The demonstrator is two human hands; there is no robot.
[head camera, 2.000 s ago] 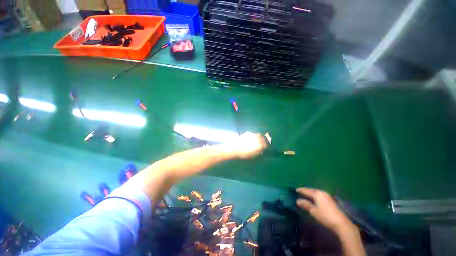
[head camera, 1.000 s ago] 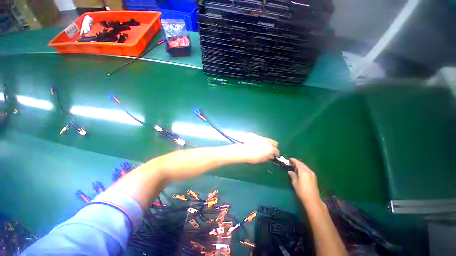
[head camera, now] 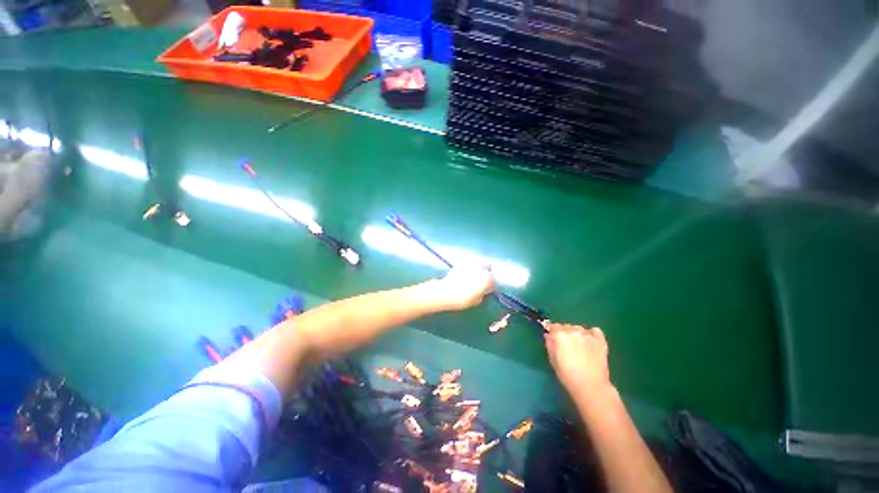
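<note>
My left hand (head camera: 469, 286) is shut on a black cable lead (head camera: 434, 250) above the green belt. The lead's blue end points to the upper left and its two shiny tips lie to the right. My right hand (head camera: 578, 349) is shut on the lead's tip end; its fingers hide most of one tip. The other tip (head camera: 500, 324) hangs free between the hands. A dark sleeve-like part (head camera: 521, 307) runs along the lead between my hands. A bundle of leads with copper tips (head camera: 467, 442) lies in front of me, partly behind my left arm.
More leads (head camera: 279, 204) lie on the green conveyor belt (head camera: 626, 260) at left. Beyond it are an orange tray (head camera: 260, 80), a small black box (head camera: 404, 89) and black stacked trays (head camera: 559, 87). Black parts (head camera: 718, 453) lie near right.
The view has shifted, so the scene sits further right. My hands have moved apart along the lead, and one tip now hangs free between them. My right hand came up from the near pile earlier.
</note>
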